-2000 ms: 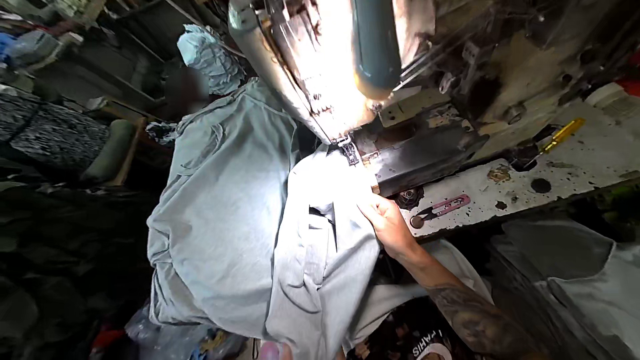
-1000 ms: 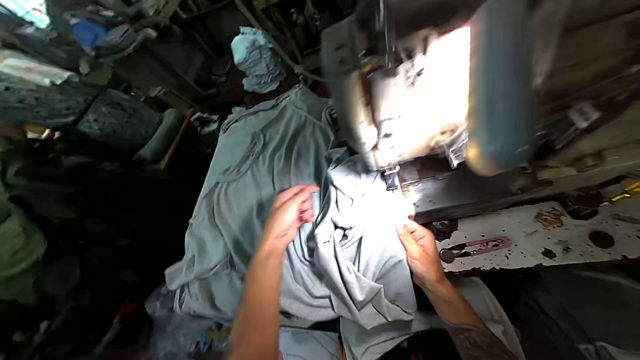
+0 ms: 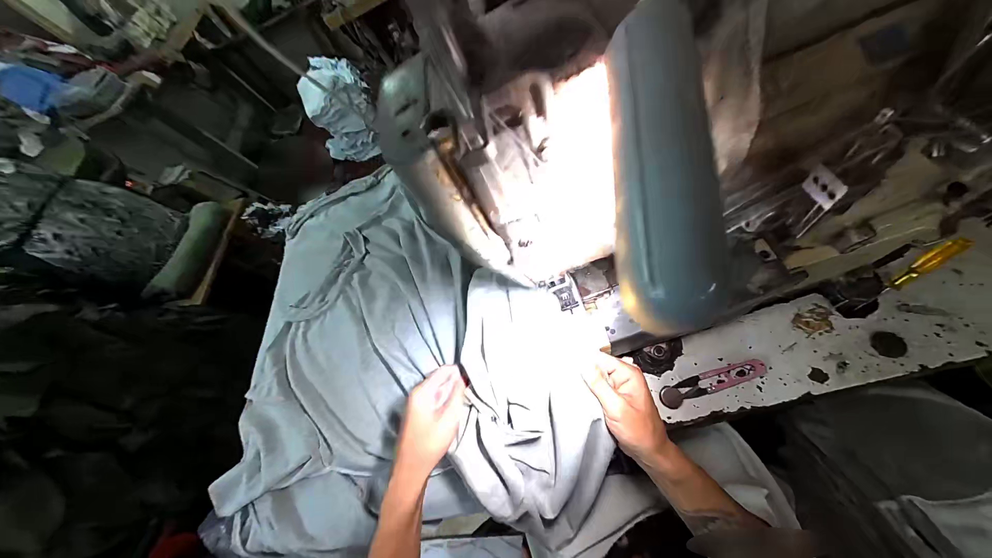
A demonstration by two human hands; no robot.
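Observation:
Light grey-green knit fabric (image 3: 349,341) spreads under a lit sewing machine (image 3: 542,170), its edge by the presser foot (image 3: 567,294). Close to the machine bed, my right hand (image 3: 629,399) grips the fabric's right edge between thumb and fingers. My left hand (image 3: 435,411) lies at a fold left of the brightly lit part; its fingertips are partly hidden, so whether they pinch the cloth is unclear. Glare washes out much of the fabric between both hands.
On the worn white tabletop (image 3: 837,364) at right lie pink-handled thread snips (image 3: 725,377) and a yellow-handled screwdriver (image 3: 930,262). A crumpled pale-blue bundle (image 3: 339,107) is behind the machine. More grey cloth (image 3: 876,442) hangs below the table edge at lower right.
My left hand, at the bottom edge two seconds ago, has come up onto the fabric. My right hand still holds the fabric's right side. The view has shifted.

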